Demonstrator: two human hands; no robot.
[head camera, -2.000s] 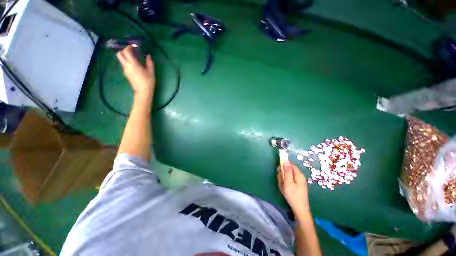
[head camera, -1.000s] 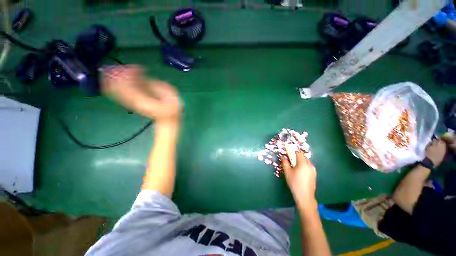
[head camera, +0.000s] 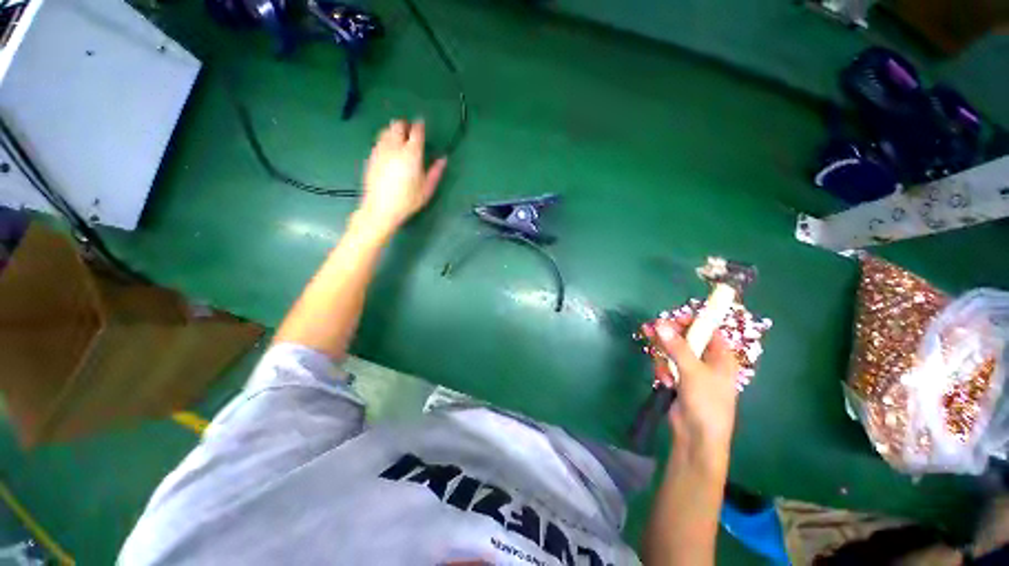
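Note:
A dark workpiece (head camera: 520, 216) with a pale round spot and thin curved straps lies on the green bench at the middle. My left hand (head camera: 401, 175) is left of it, not touching it, with fingers apart and nothing seen in it. My right hand (head camera: 697, 368) holds a hammer (head camera: 708, 315) by its pale handle; the dark grip end sticks out below the hand. The hammer head is above the loose pile of white and copper fasteners (head camera: 750, 332). The hand and hammer hide part of the pile.
A clear bag of copper pieces (head camera: 902, 354) stands at right below a perforated metal bar (head camera: 913, 208). Dark workpieces (head camera: 885, 122) lie beyond it, others (head camera: 345, 28) at the upper left. A black cord (head camera: 277, 175) loops near my left hand. A white box (head camera: 105, 105) and brown carton (head camera: 83, 332) are at left.
The view has swung. My left hand has come back from the dark workpieces at left and slowed. A workpiece now lies at mid-bench. The hammer is now lifted in my right hand.

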